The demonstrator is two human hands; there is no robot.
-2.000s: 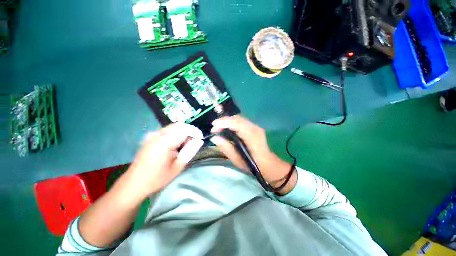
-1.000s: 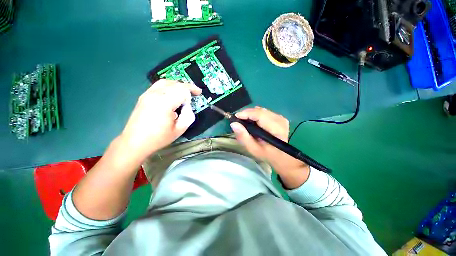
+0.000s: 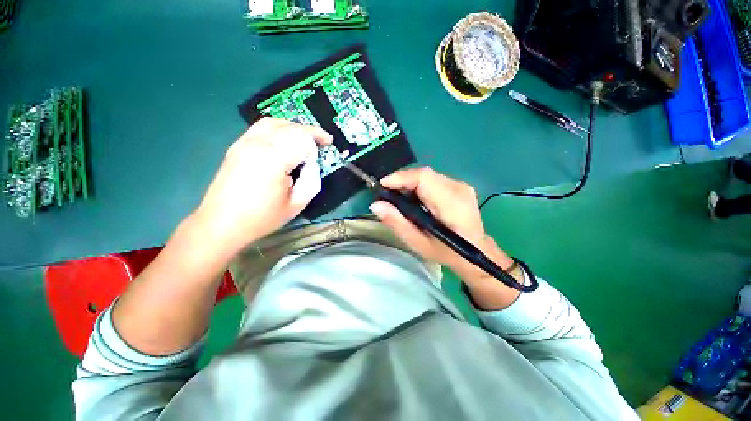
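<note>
A green PCB panel [image 3: 359, 117] with two populated boards lies tilted on a black work pad [image 3: 394, 162]. My right hand [image 3: 436, 212] holds a black soldering iron [image 3: 445, 233] like a pen. Its metal tip is at the near edge of the panel, by the left board. My left hand [image 3: 268, 177] is over the left board's near part and hides some of it. Its thumb and fingers are pinched close to the tip. I cannot make out solder wire between them.
Stacked panels stand at the left [image 3: 48, 152] and far side [image 3: 309, 22]. A tip-cleaning pot [image 3: 484, 53], tweezers [image 3: 547, 113], a black soldering station [image 3: 605, 53] and a blue bin [image 3: 690, 115] are at the right. A red stool [image 3: 90, 300] is lower left.
Since two seconds ago both hands have moved from the pad's near edge up to the panel, with the iron's tip now at it. Over the last second they have barely moved; the view has shifted slightly.
</note>
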